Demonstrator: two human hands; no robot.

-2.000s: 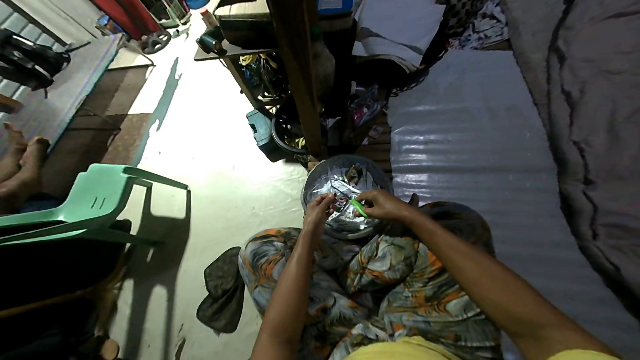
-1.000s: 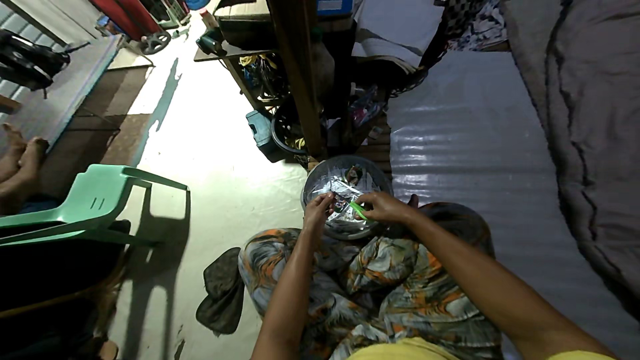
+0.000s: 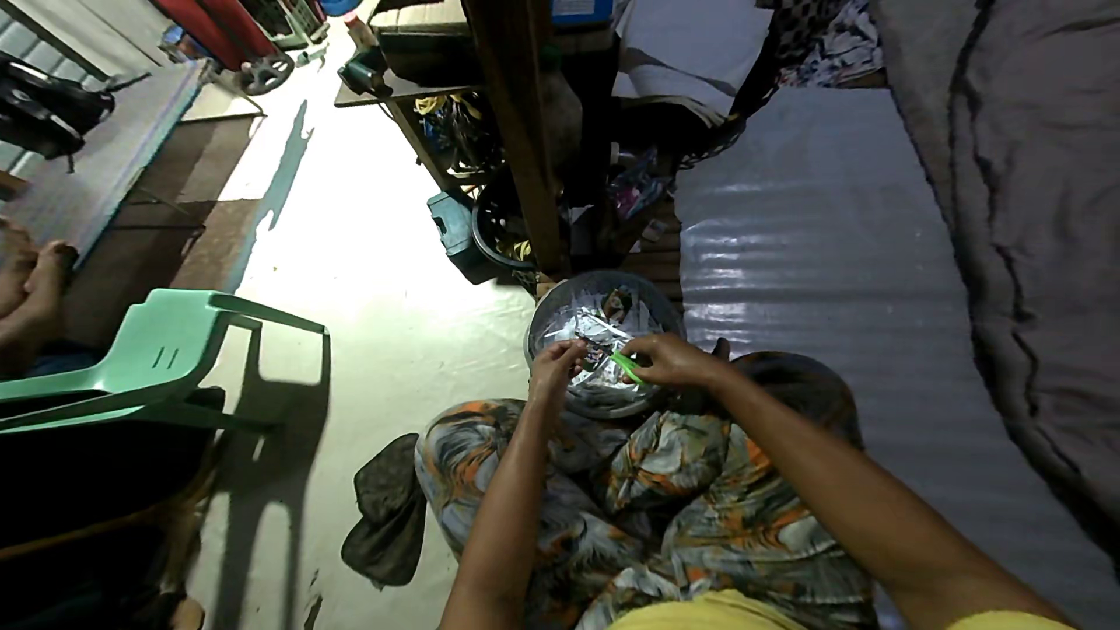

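Observation:
Green-handled scissors are in my right hand, their dark blades pointing left toward my left hand. My left hand has its fingertips pinched together near the blade tips; whatever small piece lies between them is too small to make out. Both hands are over a round dark basin that sits in front of my crossed legs. Inside the basin lie crumpled silvery and white scraps and a brown piece of wrapper.
A green plastic chair stands at left, near another person's feet. A dark cloth lies beside my left knee. Beyond the basin rise a wooden post and a black bucket. A grey sheet covers the floor at right.
The green scissors have shifted and turned slightly in my right hand, with the blades now visible by my left fingertips. Both hands stay over the basin.

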